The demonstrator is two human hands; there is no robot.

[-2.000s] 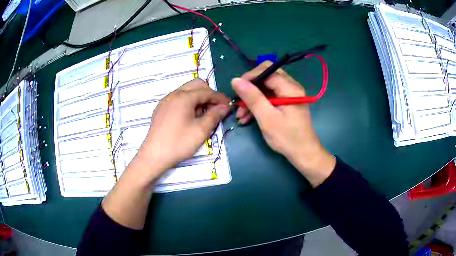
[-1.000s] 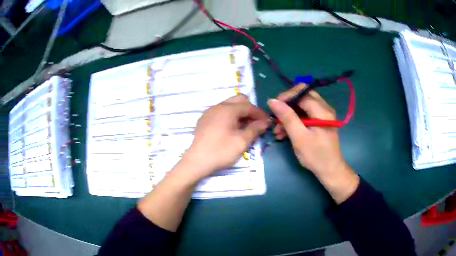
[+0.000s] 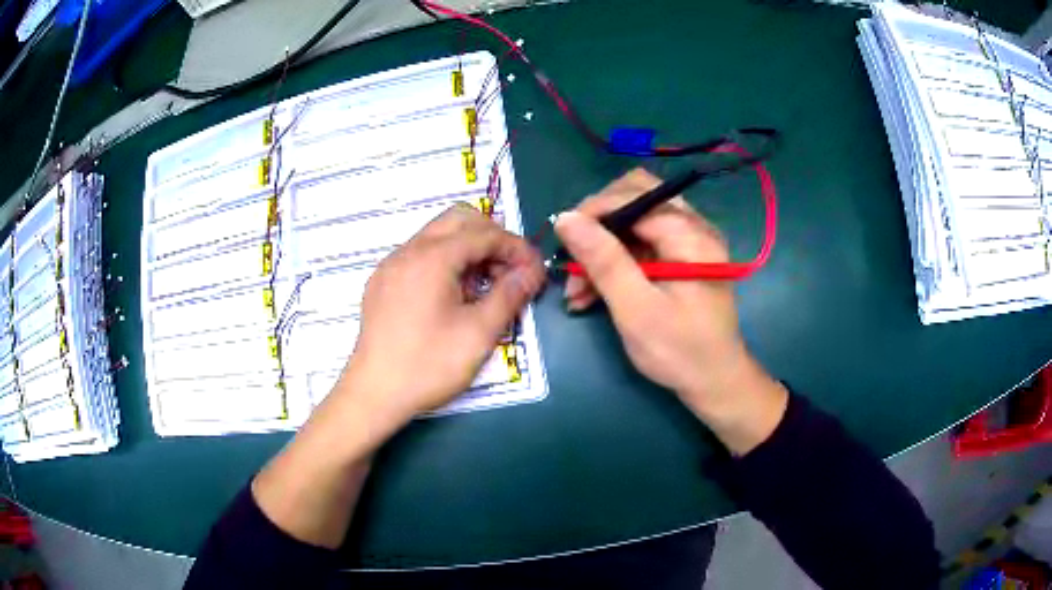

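The blister tray [image 3: 335, 380] lies on the green mat with silver-white pouch cells [image 3: 213, 236] in two columns, yellow tape at their wired ends. My left hand [image 3: 444, 305] is over the tray's right side, fingertips pinching a tiny lead connector [image 3: 547, 266], mostly hidden by the fingers. My right hand [image 3: 663, 282] holds the red test probe [image 3: 692, 271] and the black test probe [image 3: 652, 204] together, their tips at the connector by my left fingertips. Whether the tips touch its contacts cannot be told.
Tray stacks stand at the left [image 3: 58, 323] and right [image 3: 969, 173]. Red and black probe cables [image 3: 554, 90] with a blue piece [image 3: 631, 141] run to the rear. A black cable [image 3: 260, 81] lies behind the tray. Part of a red stool or bin [image 3: 1006, 417] shows beyond the bench's right edge.
The view shifted right and back. Both hands stay together at the tray's right edge. The upper probe cable and blue piece now lie farther from my right hand.
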